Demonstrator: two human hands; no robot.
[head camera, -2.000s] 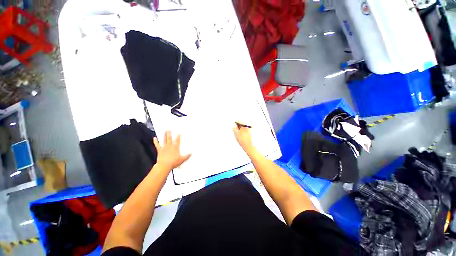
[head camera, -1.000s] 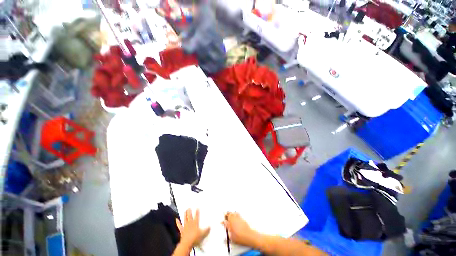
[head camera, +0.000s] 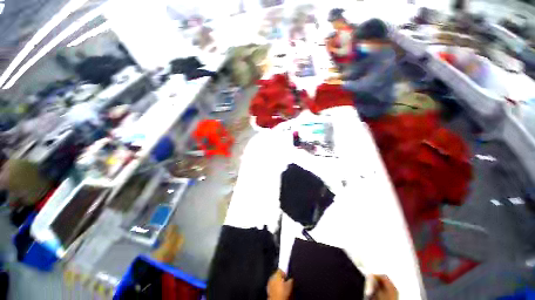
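A dark flat panel (head camera: 325, 268) lies between my hands at the bottom of the table. My left hand (head camera: 280, 286) is at its lower left edge with fingers curled on it. My right hand (head camera: 382, 287) is at its lower right, cut off by the frame; a small pale thing shows beside the fingers, too blurred to name. A pale strip (head camera: 285, 243) runs up from my left hand. A black stack (head camera: 243, 261) lies to the left. A black bundle (head camera: 302, 193) with a thin edge line lies farther up.
The white table (head camera: 372, 205) runs away from me. Red garment pieces (head camera: 419, 158) are heaped at right, more red cloth (head camera: 273, 101) at the far end. A person (head camera: 372, 73) is at the far right side. A red stool (head camera: 212, 138) and blue crate (head camera: 126, 278) are at left.
The view has tilted up and turned left. The dark panel now shows between my hands, where white surface showed before. My left hand has gone from spread to curled; my hands are farther apart.
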